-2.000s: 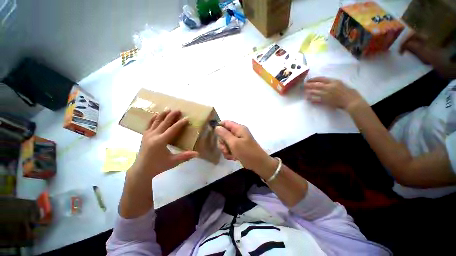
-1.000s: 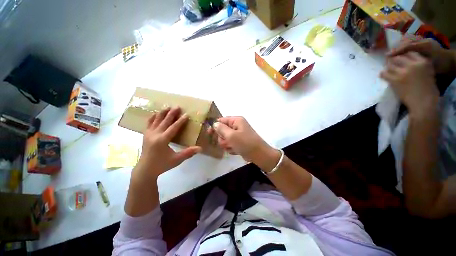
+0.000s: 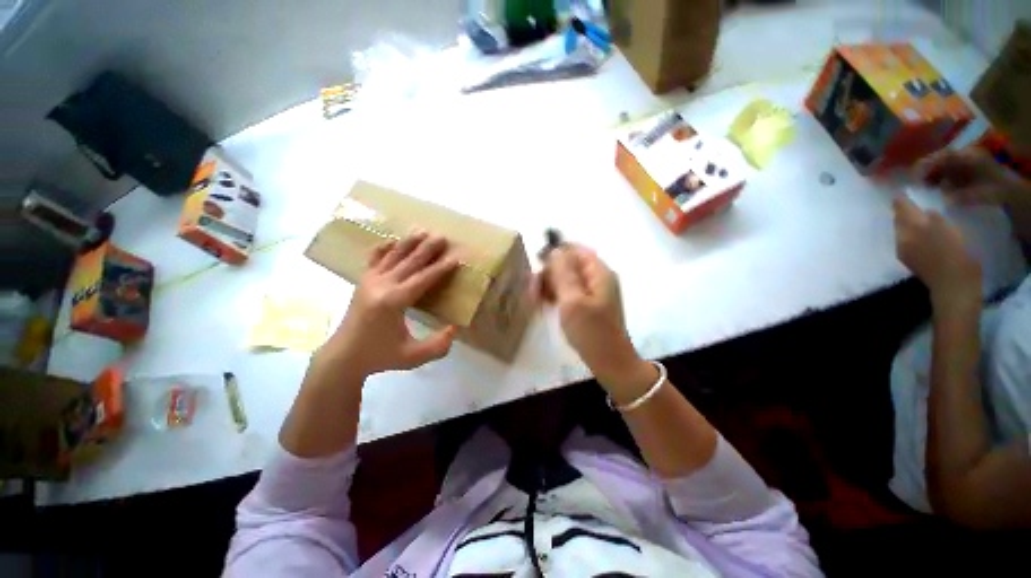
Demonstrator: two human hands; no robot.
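Observation:
A plain brown carton (image 3: 488,243) with a glossy tape strip along its top lies on the white table in front of me. My left hand (image 3: 409,296) rests spread on the carton's top, with the thumb near its front edge. My right hand (image 3: 580,288) is just right of the carton's end, closed around a small object with a dark tip (image 3: 553,238). Most of that object is hidden in the fist; it may be a cutter.
A white and orange retail box (image 3: 681,172) lies behind right. Yellow paper (image 3: 291,323), a slim yellowish cutter (image 3: 234,401), a clear plastic pack (image 3: 170,405) and retail boxes (image 3: 221,208) lie left. A person's hands (image 3: 941,231) work at right near a larger orange box (image 3: 887,104).
My right hand has moved off the carton's end, to the right, with the dark-tipped object. My left hand stays on the carton. The view has shifted slightly.

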